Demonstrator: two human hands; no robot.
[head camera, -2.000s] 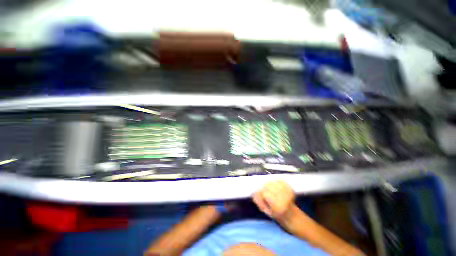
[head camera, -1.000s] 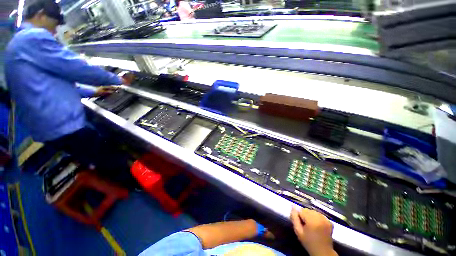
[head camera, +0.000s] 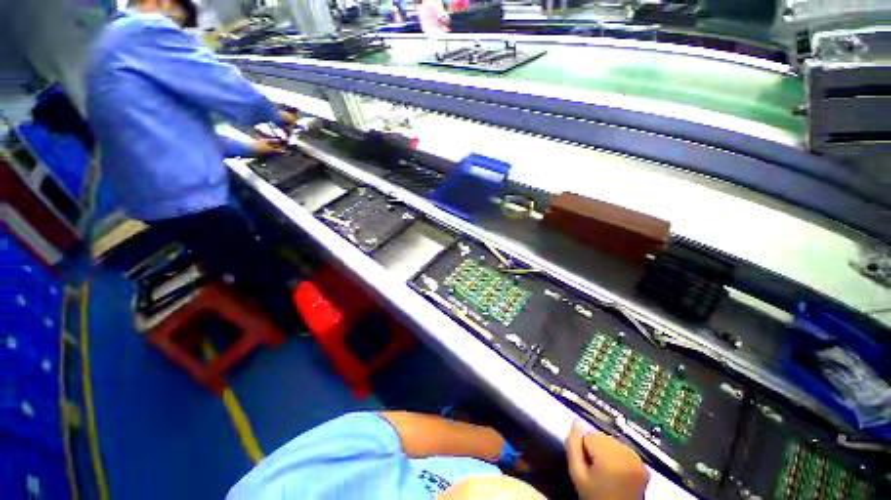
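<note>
Black solder pallets (head camera: 557, 337) lie in a row on the silver-edged rail. Green circuit board panels with rows of small parts sit in them: one panel (head camera: 486, 290) further off, one (head camera: 639, 385) near the middle, and one (head camera: 823, 479) cut off at the lower right. My right hand (head camera: 608, 465) rests on the rail's near edge with curled fingers, beside the middle pallet. Whether it grips the edge is unclear. My left forearm crosses low in front of my body with a blue wrist strap (head camera: 510, 455); the left hand beyond it is mostly hidden below the rail edge.
A brown block (head camera: 608, 227), a blue parts bin (head camera: 471, 184) and another blue bin with a clear bag (head camera: 842, 366) stand behind the rail. A person (head camera: 166, 117) works at the rail's far left. Red stools (head camera: 217, 332) stand on the blue floor. A slotted pallet (head camera: 483, 58) lies on the green belt.
The view has swung to the left and steadied, showing more floor and the other person. My right hand stays at the rail's edge. The pallets appear unmoved on the rail.
</note>
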